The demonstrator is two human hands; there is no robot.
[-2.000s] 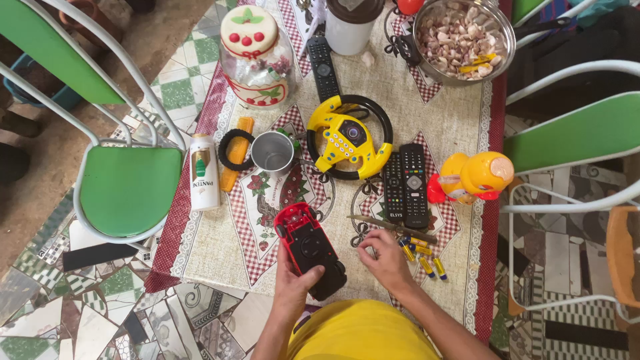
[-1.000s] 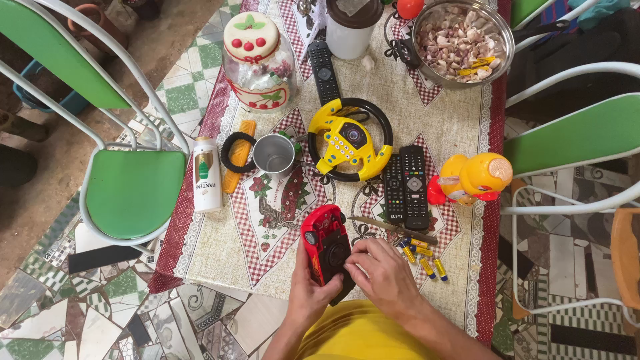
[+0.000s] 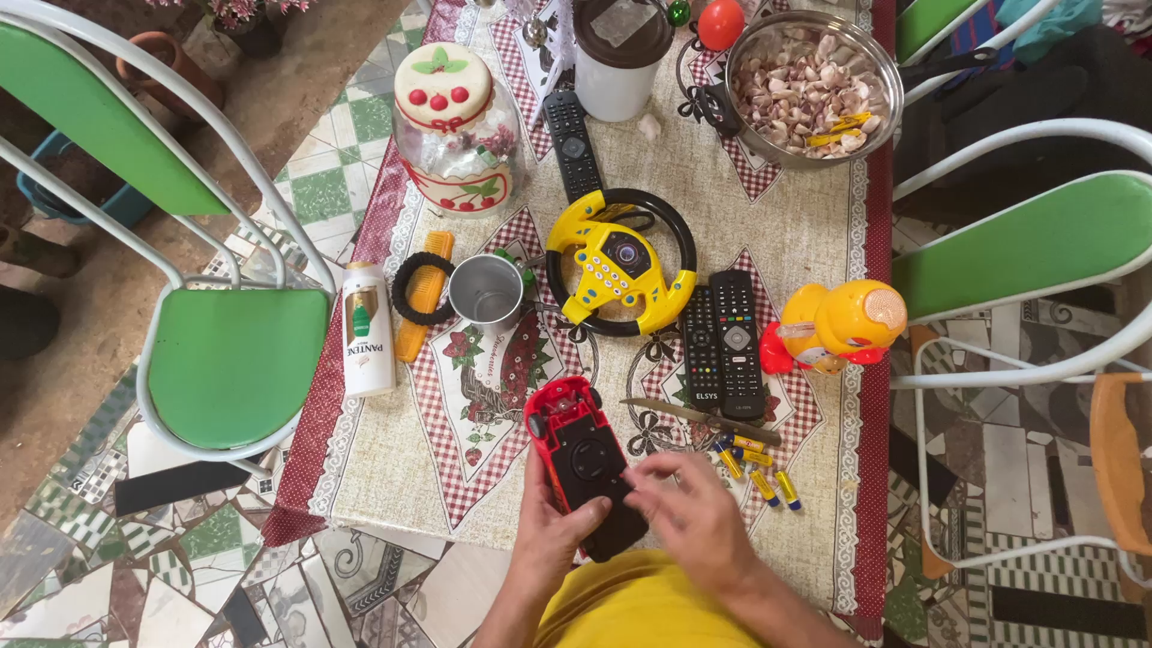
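A red toy car (image 3: 589, 454) with a black underside is gripped by my left hand (image 3: 558, 531) over the table's near edge, its underside facing up. My right hand (image 3: 688, 517) has bent fingers at the car's right side; whether it pinches something small cannot be told. Several yellow and blue batteries (image 3: 763, 487) lie to its right. Just beyond them, a knife (image 3: 697, 419) rests across the cloth below two black remote controls (image 3: 740, 346). Farther up sits a yellow and black toy steering wheel (image 3: 621, 261).
A metal cup (image 3: 486, 290), a black hair tie (image 3: 398, 288), an orange comb (image 3: 427, 297) and a shampoo bottle (image 3: 367, 333) stand or lie left. A yellow toy bird (image 3: 841, 324) is right. A glass jar (image 3: 459, 135), a third remote (image 3: 572, 144) and a pot of garlic (image 3: 814, 90) are farther back.
The toy car, tilted on its side a second ago, now shows its underside more fully. My right hand has moved slightly to the right along the car.
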